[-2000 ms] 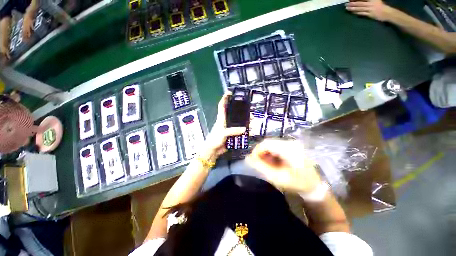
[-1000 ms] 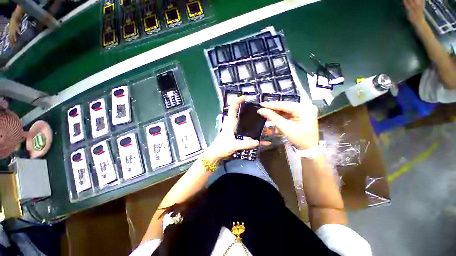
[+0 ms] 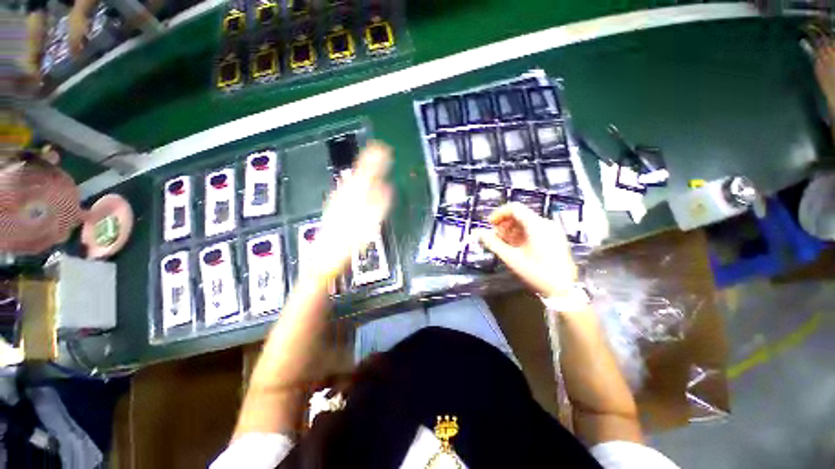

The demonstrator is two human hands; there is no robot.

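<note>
My left hand (image 3: 364, 197), blurred, is over the right end of the clear phone tray (image 3: 291, 218). It partly covers a dark-screened keypad phone (image 3: 343, 151) in the back row; whether it grips anything cannot be told. Several white-backed phones (image 3: 266, 273) lie in the tray's two rows. My right hand (image 3: 536, 247) is over the near side of the lens tray (image 3: 593, 206), fingers curled at the black frames (image 3: 522, 142). Whether it pinches one is hidden.
A pink fan (image 3: 37, 212) and grey box (image 3: 86, 293) stand left. Thin tools, white paper (image 3: 623, 200) and a white bottle (image 3: 710, 203) lie right. Yellow-framed phones (image 3: 302, 53) are across the white edge. A carton (image 3: 687, 275) with clear film is below; another person's hand (image 3: 824, 64) shows far right.
The phone and black piece held between my hands are no longer visible there. My left hand has moved left over the phone tray; my right hand has moved slightly down and opened away from the left.
</note>
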